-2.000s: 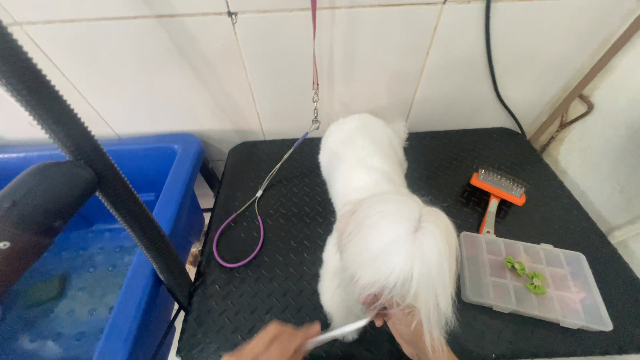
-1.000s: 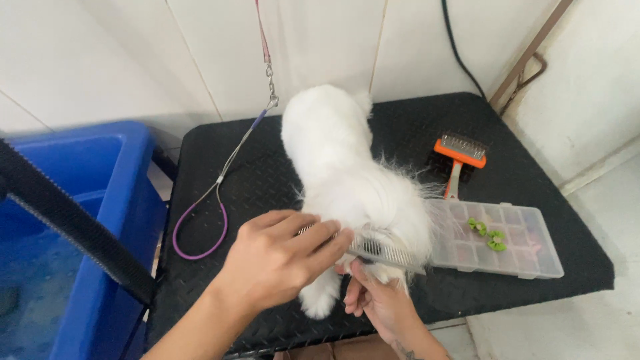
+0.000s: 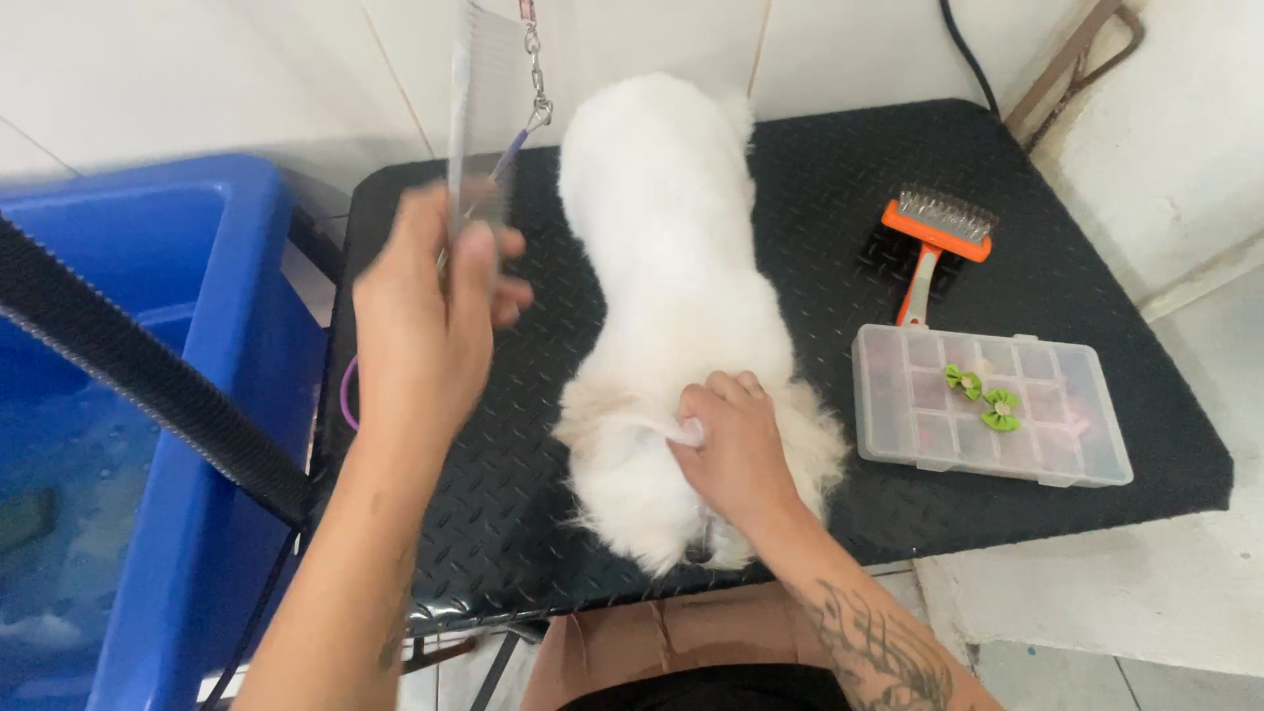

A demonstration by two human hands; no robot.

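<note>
A white dog with long fur on its head and ears is on a black grooming table, its nose toward me. Left of the dog, my left hand, slightly blurred, holds a metal grooming comb upright, clear of the fur. My right hand is closed on a tuft of hair on top of the dog's head. The dog's eyes are mostly hidden by hand and fur.
An orange slicker brush lies right of the dog, by a clear compartment box with green bows on its lid. A grooming loop hangs from a chain. At left stand a padded black post and a blue tub holding water.
My left hand has lifted the comb off the dog's head fur and away to the left. My right hand has moved from beneath the head to the hair on top.
</note>
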